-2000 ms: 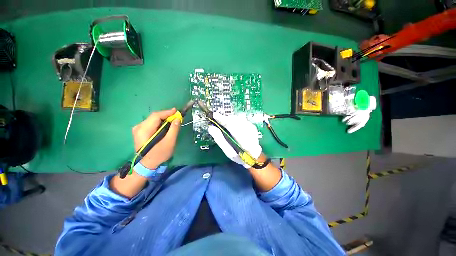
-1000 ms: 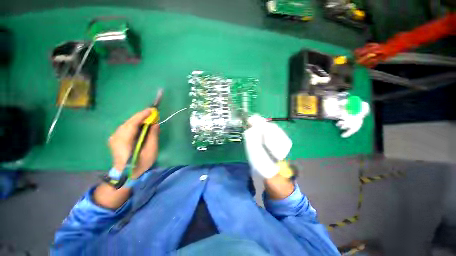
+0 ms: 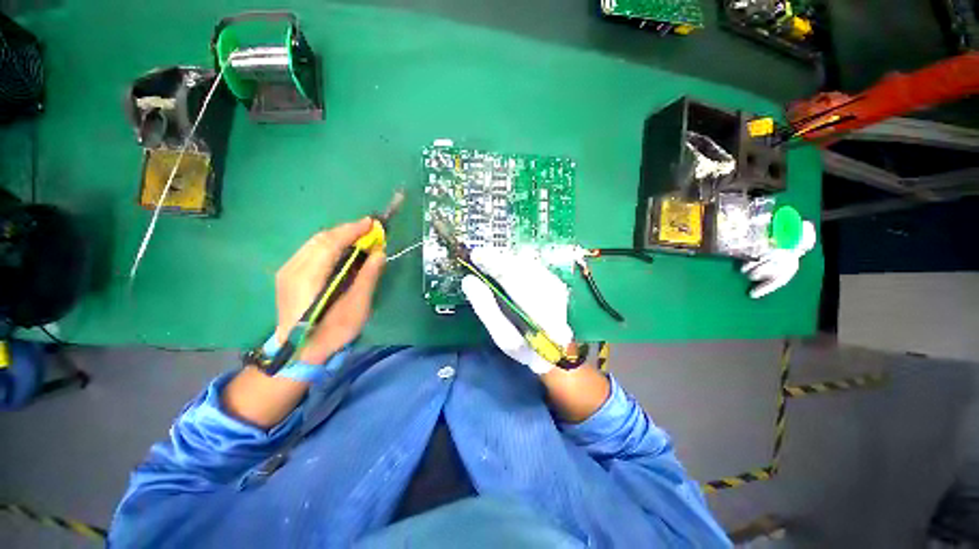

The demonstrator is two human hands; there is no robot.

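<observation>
A green circuit board [image 3: 553,193] lies on the green mat in front of me. My left hand [image 3: 327,284], bare with a light blue wrist band, holds a yellow-and-black soldering iron [image 3: 373,238]; its tip points up just left of the board. A thin solder wire [image 3: 406,251] runs from near this hand to the board's left edge. My right hand [image 3: 521,300], in a white glove, holds another soldering iron [image 3: 545,345]; its tip is over the board's left part. The glove covers the board's lower right. Side cutters [image 3: 603,290] lie right of the board.
A solder reel [image 3: 261,62] and an iron stand with yellow sponge [image 3: 177,180] are at the left. Another stand [image 3: 666,161], a green-lidded bottle [image 3: 787,226] and a spare white glove [image 3: 775,273] are at the right. A black round unit [image 3: 43,263] stands at the left edge.
Both hands moved apart to the sides a second ago and are now closer together again. The right iron's tip has moved back left over the board. The left iron's tip is nearer the board.
</observation>
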